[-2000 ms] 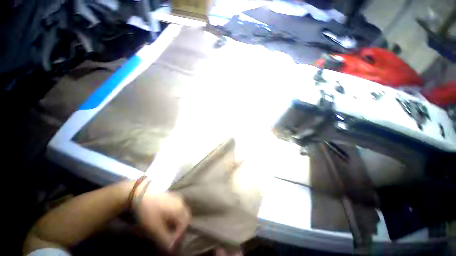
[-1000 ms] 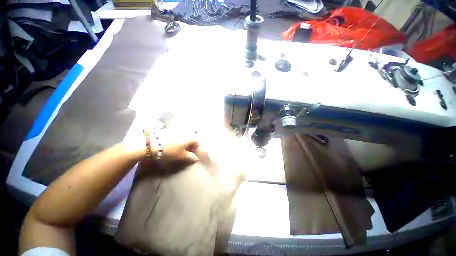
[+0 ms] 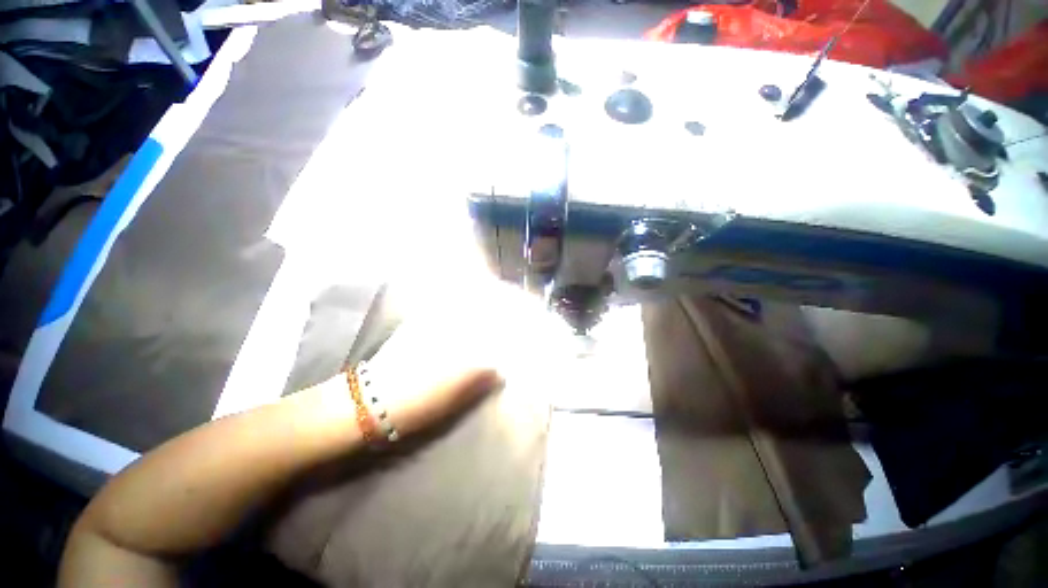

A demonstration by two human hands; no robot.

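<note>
A brown-grey fabric panel [image 3: 425, 505] lies left of the needle area and hangs over the table's front edge. My left hand [image 3: 442, 385], bare with beaded bracelets, rests on this panel; its fingers are washed out by the lamp glare, so I cannot tell if they grip. The sewing machine head [image 3: 736, 138] stands right of the hand, with its silver tension knob [image 3: 645, 253] on the front. The presser foot area [image 3: 584, 333] is overexposed and partly hidden. My right hand is not in view.
Brown cut pieces [image 3: 736, 448] lie right of the needle under the arm. A large brown panel [image 3: 172, 264] lies at the left beside blue tape [image 3: 101, 236]. A red plastic bag [image 3: 804, 35] and small scissors-like metal item [image 3: 370, 37] are at the back.
The panel has moved from the front edge up beside the needle and now lies flatter. My left hand has moved onto it near the foot. The camera view has shifted.
</note>
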